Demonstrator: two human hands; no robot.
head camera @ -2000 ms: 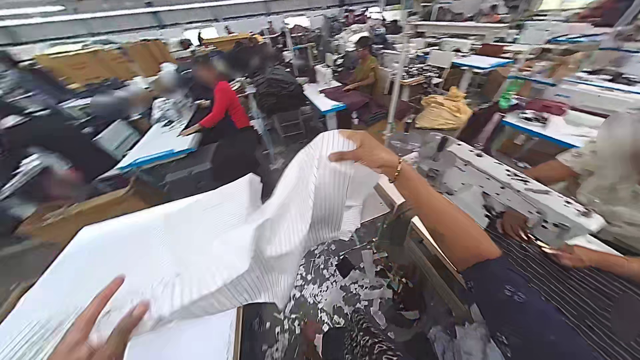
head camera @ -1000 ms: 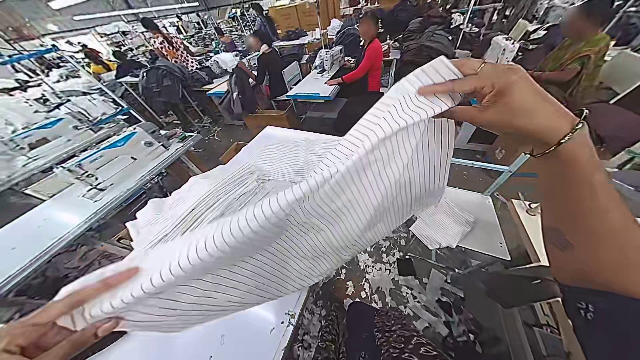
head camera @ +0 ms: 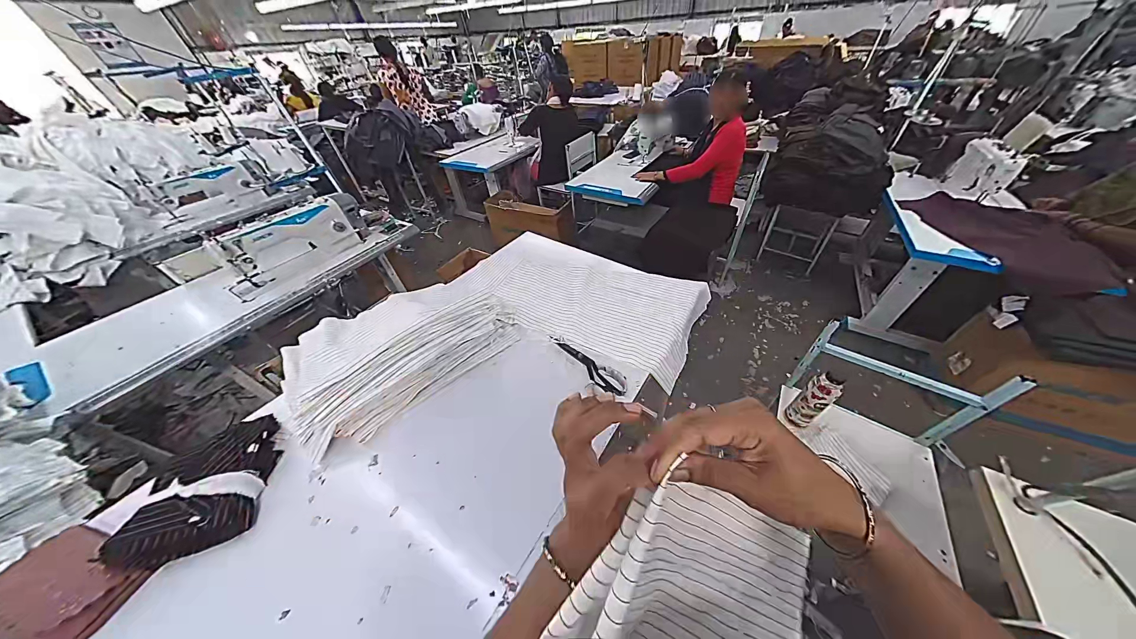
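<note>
My right hand point(head camera: 754, 461) pinches the folded top edge of a white striped fabric piece point(head camera: 728, 559), which hangs down in front of me. Close against it, my left hand point(head camera: 599, 461) is at the same fabric edge, thumb and index finger raised and apart; whether its other fingers grip the cloth is hidden. Beyond my hands, black-handled scissors point(head camera: 590, 366) lie on the white table point(head camera: 426, 506). A fanned stack of striped fabric pieces point(head camera: 408, 373) rests at the table's far left, beside a spread striped cloth point(head camera: 586, 293) that drapes over the far edge.
Dark striped fabric point(head camera: 182, 528) lies at the table's left edge. A sewing machine point(head camera: 293, 235) stands on the bench beyond. To the right are a patterned cylindrical object point(head camera: 812, 399) on a white board and a metal frame point(head camera: 932, 390). A person in red point(head camera: 723, 160) sits farther off.
My hands have come together at the fabric edge; one second ago they held the cloth stretched wide between them. The cloth now hangs low in front of me. The view has turned.
</note>
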